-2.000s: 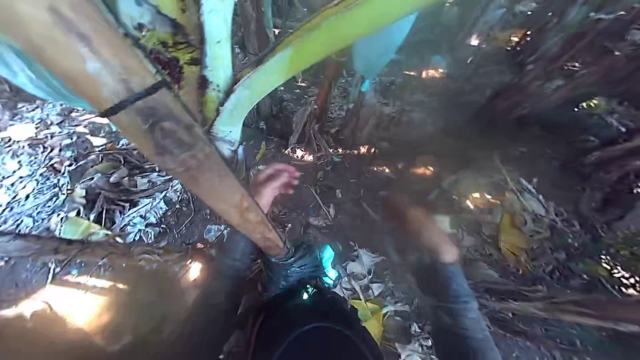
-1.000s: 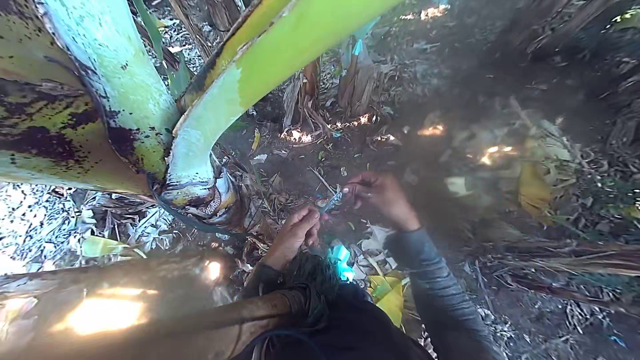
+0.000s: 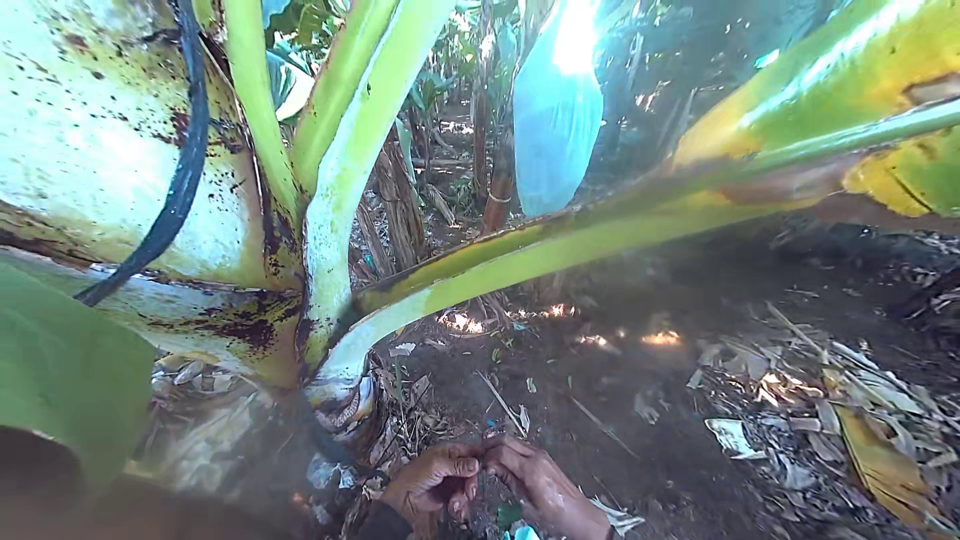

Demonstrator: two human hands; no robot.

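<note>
Low in the head view, my left hand (image 3: 433,480) and my right hand (image 3: 529,474) meet with their fingertips pinched together. Whatever lies between the fingers is too small to make out. Just beyond them, to the left, a banana plant's pseudostem (image 3: 225,330) leans in, with pale green leaf stalks (image 3: 330,187) spreading from it. A dark strap (image 3: 184,172) hangs across the stem at the upper left. Below my hands, a bit of turquoise plastic (image 3: 523,532) shows at the bottom edge.
A long leaf stalk (image 3: 525,262) crosses the view above my hands. Behind it hangs a blue bag (image 3: 559,127). Dry leaf litter (image 3: 795,420) and a yellowed leaf (image 3: 885,465) lie on the soil at the right. A green leaf (image 3: 67,375) blocks part of the left side.
My hands were apart two seconds ago and have come together. A second ago they held a thin bluish strand, which no longer shows clearly. The view has tipped upward.
</note>
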